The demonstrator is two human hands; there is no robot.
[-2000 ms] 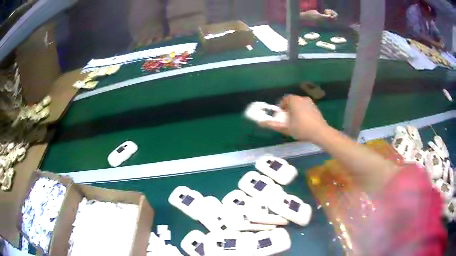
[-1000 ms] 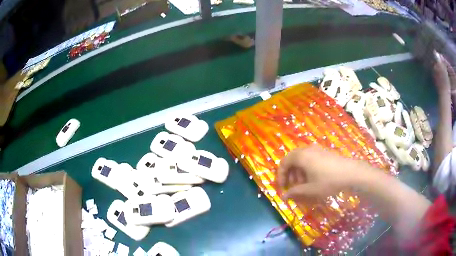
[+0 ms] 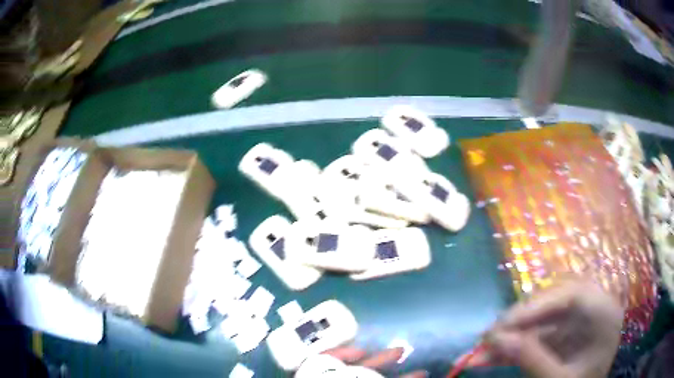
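My right hand [image 3: 558, 332] is at the lower right, blurred, with a thin red wire [image 3: 469, 360] pinched between its fingers. My left hand [image 3: 373, 357] is cut off by the bottom edge; its fingers show behind and beside a cream housing [image 3: 332, 368] that it holds. Another cream housing with a dark square [image 3: 316, 334] lies just above. A small white piece [image 3: 401, 348] shows at the left fingertips. The broad orange sheet-like bundle of red leads [image 3: 550, 199] lies on the right, partly behind my right hand. A cluster of overlapping housings [image 3: 388, 251] lies at centre.
A two-part cardboard box [image 3: 174, 266] with white and blue-white pieces stands left. White square pads [image 3: 222, 284] lie beside it. A green belt [image 3: 332, 66] behind a pale rail [image 3: 295, 114] carries one housing [image 3: 239, 88]. An upright post [image 3: 548, 66] and more housings [image 3: 661, 199] are at right.
The view has tilted down and turned left. My right hand, empty over the orange bundle before, now holds a red wire at its near edge. My left hand has come in at the bottom with a housing.
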